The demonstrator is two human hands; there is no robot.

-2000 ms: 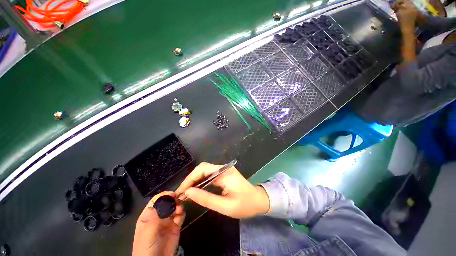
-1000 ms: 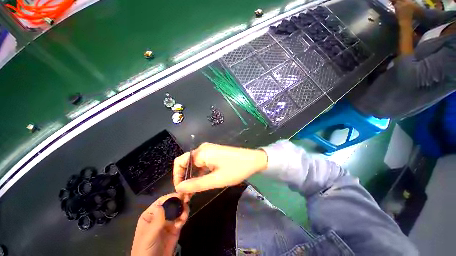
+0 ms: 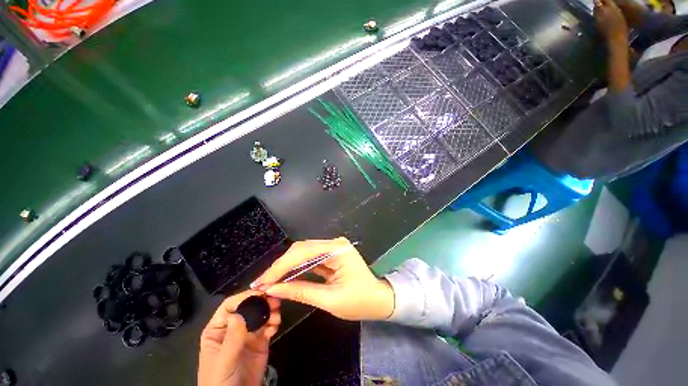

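My left hand (image 3: 230, 347) holds a round black watch case (image 3: 253, 312) between thumb and fingers at the lower middle. My right hand (image 3: 339, 285) holds thin silver tweezers (image 3: 309, 265), with their tips at the upper edge of the case. Whether the tips hold a part is too small to tell. A shallow black parts tray (image 3: 234, 245) with tiny dark bits lies just above my hands. A heap of open black rings (image 3: 142, 295) lies left of the tray.
Small round modules (image 3: 271, 176), a pile of tiny metal parts (image 3: 330, 176) and green strands (image 3: 358, 143) lie beyond. A clear blister tray (image 3: 453, 105) has black lumps in far cells. The green belt (image 3: 151, 83) carries pieces. A person's arm (image 3: 617, 53) and blue stool (image 3: 520, 197) are right.
The tweezers have turned from upright to slanting, their tips now at the case. My right hand has moved slightly down. Pieces on the belt have shifted left.
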